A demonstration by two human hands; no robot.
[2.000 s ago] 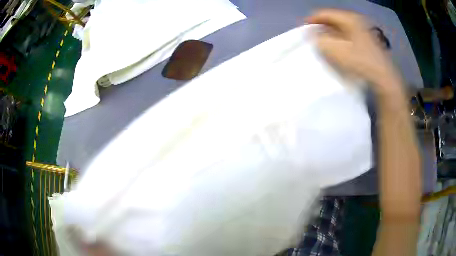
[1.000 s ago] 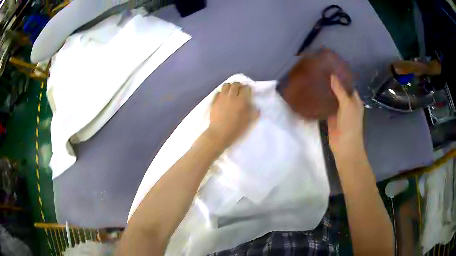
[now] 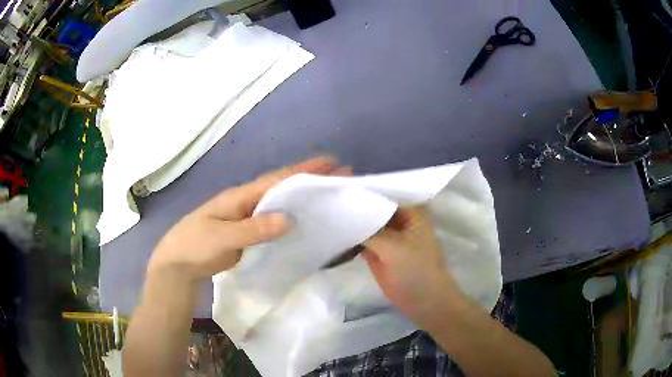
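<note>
A white garment piece (image 3: 457,250) lies at the table's near edge and hangs over the plaid-covered lap. Its upper layer is lifted and folded back. My left hand (image 3: 221,221) grips this lifted layer, thumb on top and fingers behind. My right hand (image 3: 405,254) is at the opening under the lifted cloth, its fingertips partly hidden. A dark edge shows at its fingers, perhaps the brown pressing template, mostly covered by the cloth.
Stacked white pieces (image 3: 191,96) lie at the far left. Black scissors (image 3: 495,48) lie at the far right. The steam iron (image 3: 611,136) is parked at the right edge, with lint beside it. A black object (image 3: 312,11) is at the far edge. A yellow rack (image 3: 92,316) stands lower left.
The brown template was in my right hand above the cloth; now at most a dark edge shows. My left hand has moved left and lifted the cloth's upper layer. My right hand has come inward.
</note>
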